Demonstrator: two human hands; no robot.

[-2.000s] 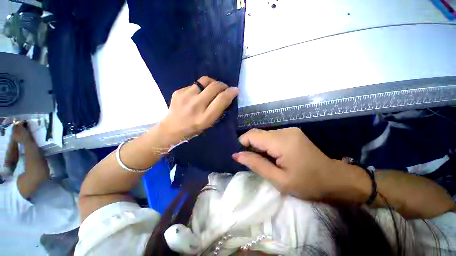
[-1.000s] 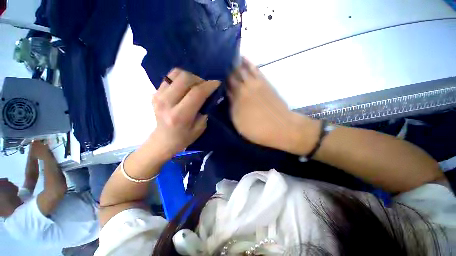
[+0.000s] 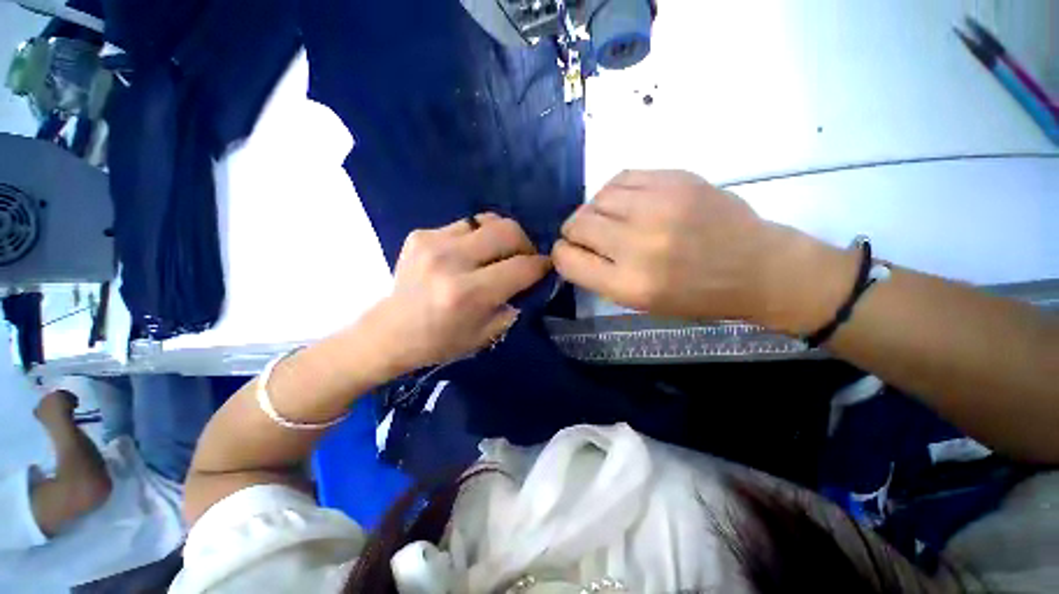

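A navy panel (image 3: 447, 128) runs from the sewing machine at the top down over the table's front edge to my lap. My left hand (image 3: 459, 284) lies on it with fingertips pinching its right edge. My right hand (image 3: 668, 246) pinches the same edge, its fingertips almost touching the left ones. The brass-coloured presser foot (image 3: 571, 81) stands at the panel's right edge, below the machine head (image 3: 511, 14). The cloth under my fingers is partly hidden.
A grey cylinder with a blue rim (image 3: 621, 37) is right of the foot. Snips (image 3: 1010, 75) lie at upper right. A navy bundle (image 3: 168, 209) hangs at left. A ruler strip (image 3: 697, 342) lines the front edge. A blue bin (image 3: 348, 464) is below. Another person's arm (image 3: 70, 464) shows at left.
The view has shifted so the machine head and foot show. My right hand has moved from below the table edge up onto the panel's edge; the cloth folded up a second ago lies flatter.
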